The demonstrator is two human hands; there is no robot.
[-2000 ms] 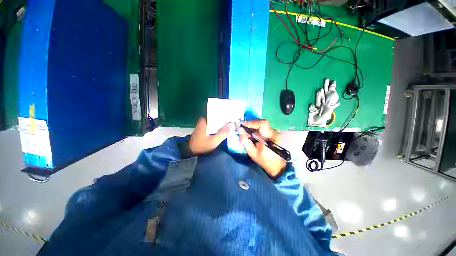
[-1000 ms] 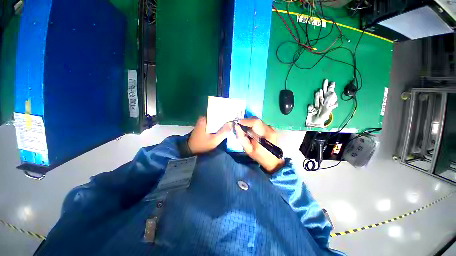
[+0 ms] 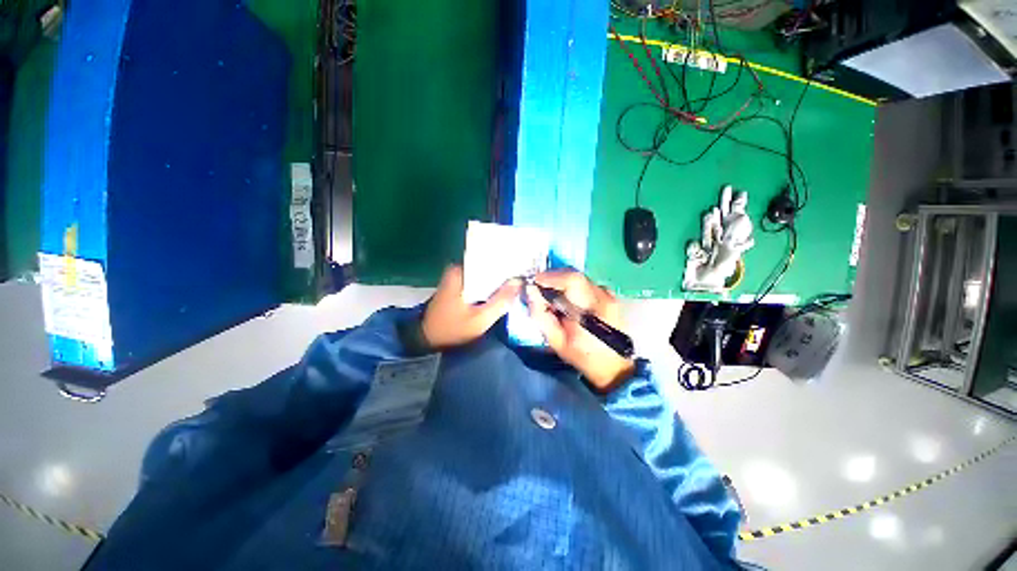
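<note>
A white record card (image 3: pixel 497 254) lies against the near end of a bright-blue module (image 3: pixel 560 134) on the green bench. My left hand (image 3: pixel 455 313), bare, holds the card at its lower left, thumb on its face. My right hand (image 3: pixel 586 323), bare, grips a black pen (image 3: pixel 598 328) with its tip at the card's lower right part. The writing under the tip is too small to read. A second blue module (image 3: pixel 190 167) stands at the left with a white card (image 3: pixel 76 307) and a yellow strip on it.
Right of the module lie a black mouse (image 3: pixel 639 234), whitish gloves (image 3: pixel 720 242), a yellow ring and tangled red and black leads (image 3: pixel 699 118). A black tray (image 3: pixel 719 334) hangs at the bench end. A metal frame (image 3: pixel 917 290) stands at the right.
The view has shifted slightly. Both hands keep their holds on card and pen, and the pen has moved only slightly at the card.
</note>
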